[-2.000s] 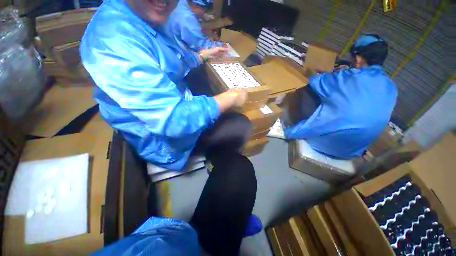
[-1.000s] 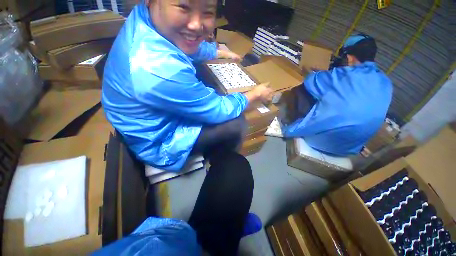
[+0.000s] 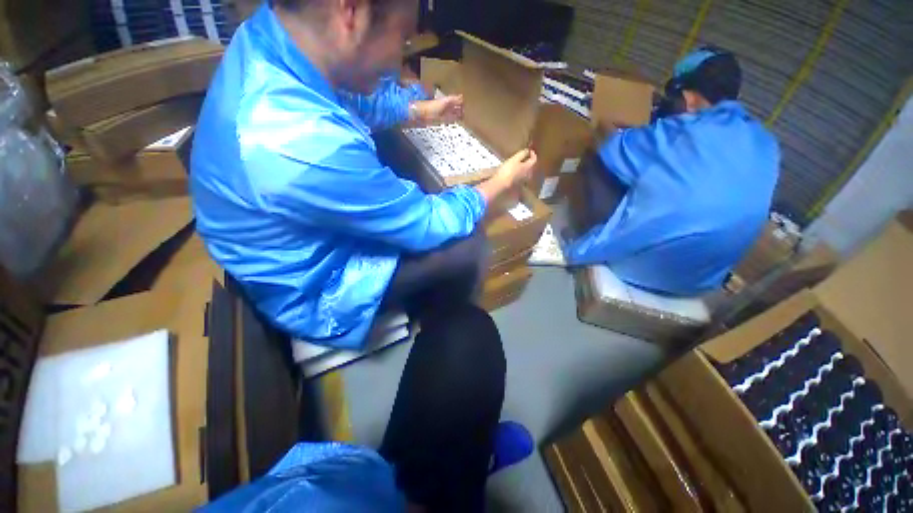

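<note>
Neither of my hands is in the picture. Only a blue smock part (image 3: 310,481) and my dark trouser leg (image 3: 445,401) show at the bottom centre. Nearest on the right, an open carton (image 3: 736,426) holds rows of round black parts (image 3: 801,401) with wavy white strips between them. The carton is cut off by the frame's lower right edge. At the left, a white sheet (image 3: 125,386) lies on brown cardboard, with several small round white pieces (image 3: 95,429) on it.
A seated person in a blue smock (image 3: 310,170) holds the raised lid of a carton of pale parts (image 3: 450,150). Another seated person (image 3: 681,200) faces away. Closed cartons (image 3: 611,466) stand beside the black parts' carton. Grey floor (image 3: 471,351) lies between.
The neighbour has turned from facing me towards their carton and raised its lid flap. The view has shifted slightly. My hands show in no frame.
</note>
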